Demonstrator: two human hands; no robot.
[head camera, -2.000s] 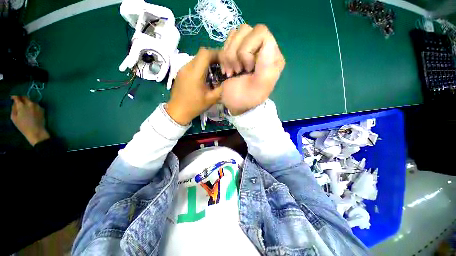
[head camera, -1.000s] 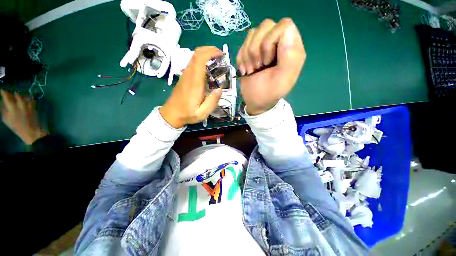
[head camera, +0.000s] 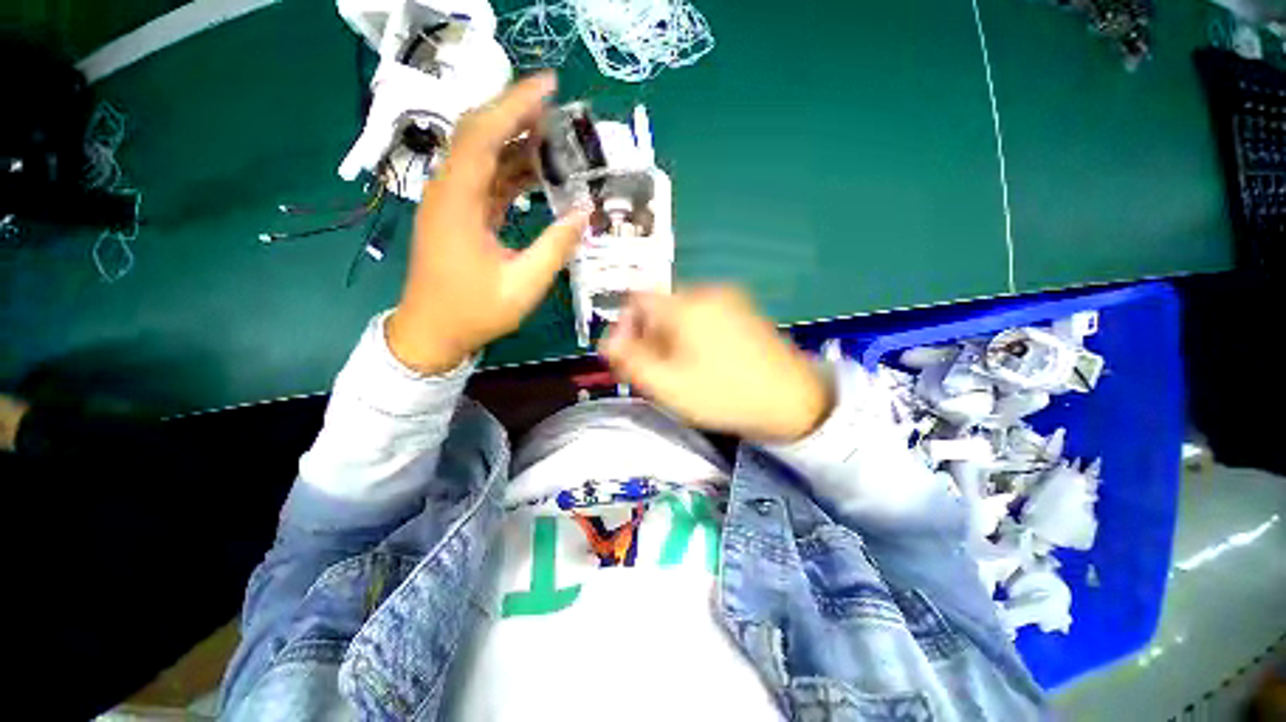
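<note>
A white camera housing (head camera: 621, 254) lies at the bench's front edge, with its open cavity facing up. My left hand (head camera: 473, 247) is at its left side, with thumb and fingers around a dark and silvery part (head camera: 568, 153) at the housing's upper left. My right hand (head camera: 719, 360) is blurred at the housing's lower right, fingers curled. Whether it holds anything cannot be told. Another white camera housing (head camera: 402, 106) lies behind my left hand, partly hidden, with thin wire leads (head camera: 339, 223) hanging from it.
A blue plastic bin (head camera: 1149, 466) with jumbled white plastic parts (head camera: 1037, 515) is at the right. A tangle of white loops (head camera: 635, 35) lies at the far side of the green bench (head camera: 846, 169). Small dark components (head camera: 1124, 26) are at the far right. A person's hand (head camera: 11, 420) shows at the left edge.
My right hand has dropped from above the bench to the housing's near end. My left hand has moved left and its fingers have spread, showing more of the housing. The other person's hand has withdrawn left.
</note>
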